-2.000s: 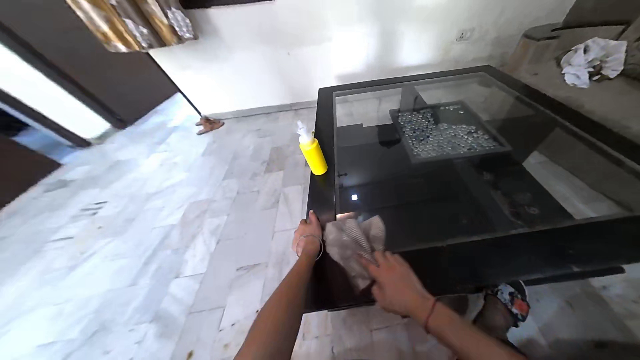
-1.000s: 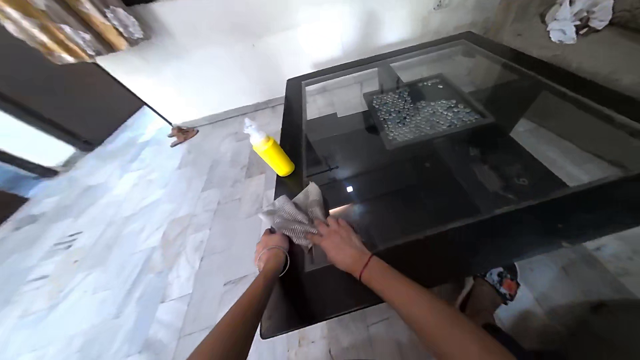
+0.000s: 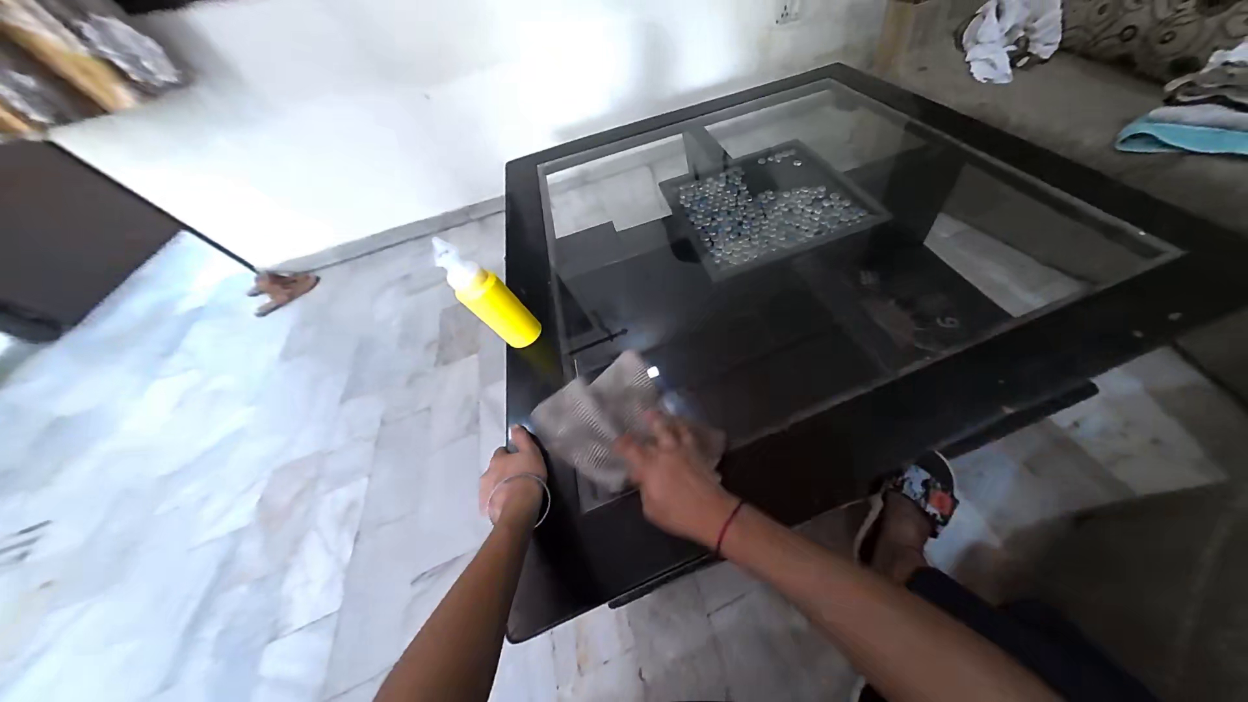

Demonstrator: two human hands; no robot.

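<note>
A black-framed glass-topped table (image 3: 829, 429) fills the middle and right. My right hand (image 3: 673, 478), a red thread at its wrist, presses a grey-beige ribbed cloth (image 3: 595, 419) onto the near left corner of the glass; hand and cloth are blurred. My left hand (image 3: 515, 478), wearing a thin bangle, grips the left edge of the table frame beside the cloth. A yellow spray bottle (image 3: 497, 308) with a clear white nozzle stands on the frame beyond my left hand.
Under the glass lies a square tray (image 3: 717, 268) of glass pebbles. A sandalled foot (image 3: 921, 497) is below the near edge. A sofa with a white cloth (image 3: 1009, 34) and a folded turquoise cloth (image 3: 1185, 135) is at upper right. A brown object (image 3: 283, 290) lies near the wall.
The cloth and my right hand have moved from the frame's left edge onto the corner of the glass. My left hand remains at the table's left edge.
</note>
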